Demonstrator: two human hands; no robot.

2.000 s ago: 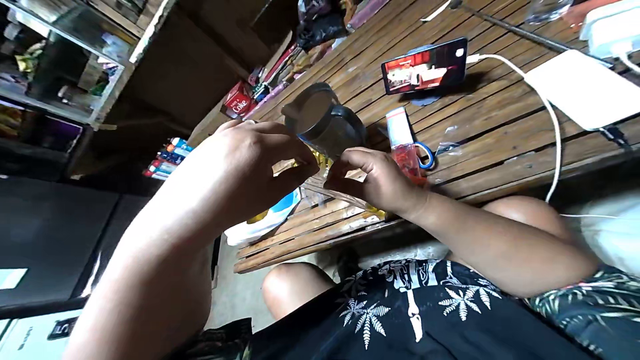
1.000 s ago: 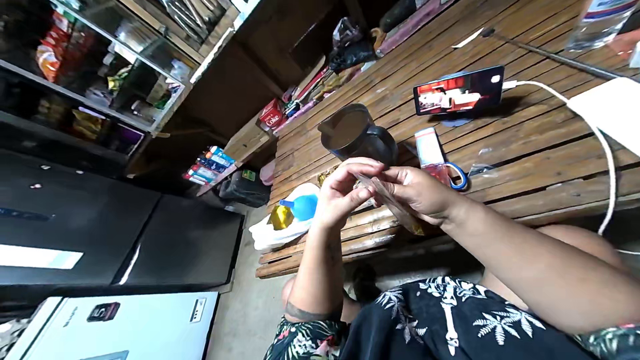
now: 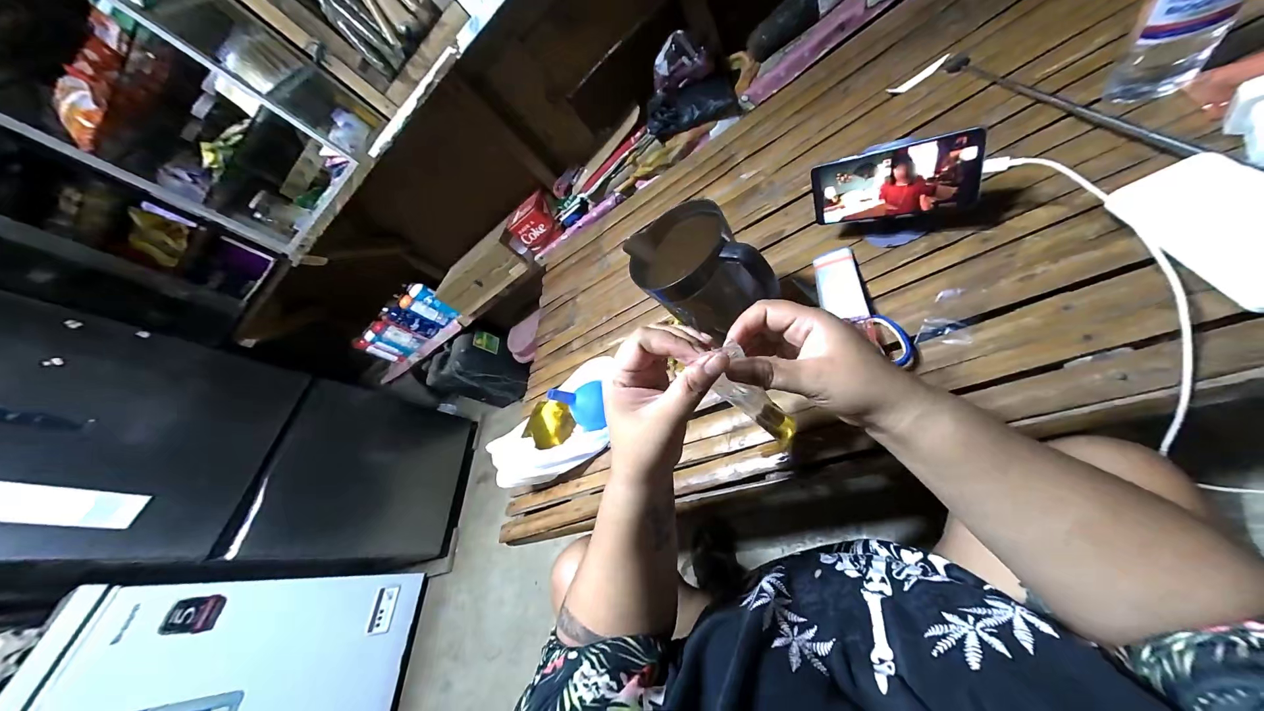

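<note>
My left hand (image 3: 657, 390) and my right hand (image 3: 815, 360) meet over the near edge of the slatted table, pinching the upper end of a small clear plastic bag (image 3: 758, 407) between the fingertips. The bag hangs down at a slant, with yellow liquid in its lower end. Just behind my hands stands a dark pitcher (image 3: 691, 259), its contents brown. Scissors with a blue handle (image 3: 897, 341) lie to the right of my right hand, partly hidden, beside a white packet (image 3: 839, 283). Left of my left hand, a blue funnel (image 3: 590, 405) and something yellow (image 3: 550, 425) rest on a white plastic bag (image 3: 513, 464).
A phone (image 3: 899, 180) stands propped on the wooden table (image 3: 1047, 306), with a white cable (image 3: 1183, 326) running from it. Behind are a metal rod (image 3: 1076, 111), a clear bottle (image 3: 1170, 54) and a white flat object (image 3: 1200, 222). A red Coke box (image 3: 533, 222) sits at the far left edge.
Both hands were raised before the pitcher two seconds ago. They are now lower and close together at the bag's top, and the yellow liquid end shows below them. The view has shifted.
</note>
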